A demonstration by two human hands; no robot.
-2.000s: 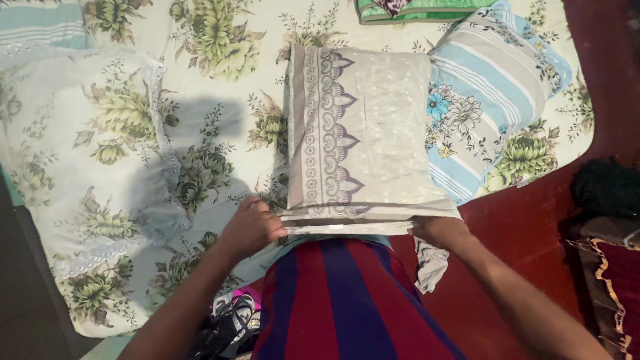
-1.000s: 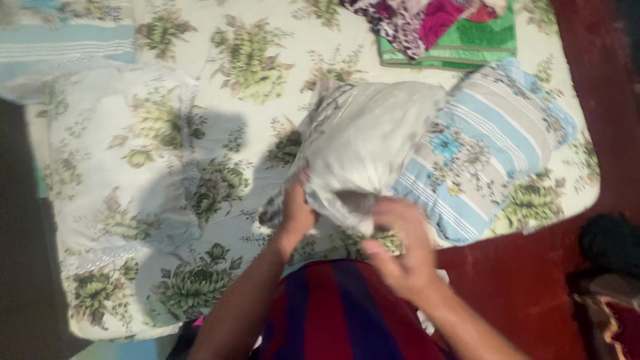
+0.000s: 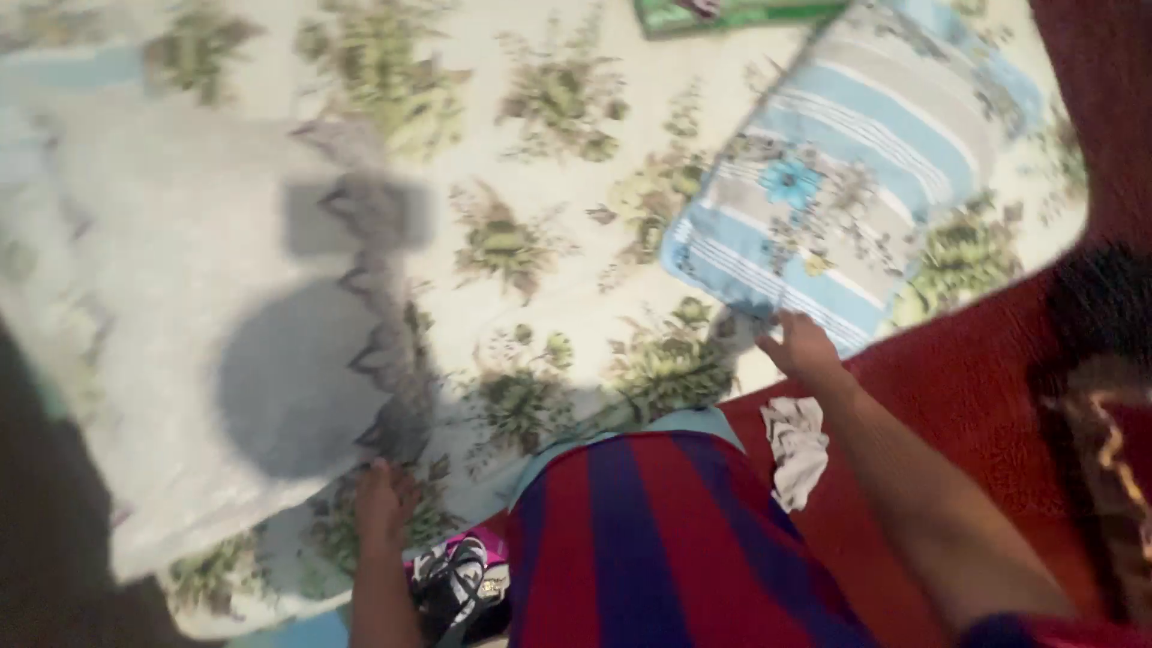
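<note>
A pale pillow in a cream cover with a scalloped purplish border (image 3: 216, 297) lies at the left of the floral bedsheet (image 3: 567, 225). My left hand (image 3: 385, 504) is at the pillow's lower right corner; whether its fingers touch the cover is unclear through the blur. On the right lies a blue, grey and white striped floral pillow (image 3: 846, 180). At its lower edge is my right hand (image 3: 801, 346), fingers bent against the cover; a firm grip on it cannot be made out.
A green cloth (image 3: 747, 16) lies at the top. A crumpled white cloth (image 3: 796, 450) is on the red floor (image 3: 909, 450). Cords and a pink item (image 3: 468, 562) sit beside my left forearm. Dark items (image 3: 1107, 297) stand at the right edge.
The cream-covered pillow has moved from the middle to the left, and my left hand has let go or loosened there. My right hand has moved right to the striped pillow.
</note>
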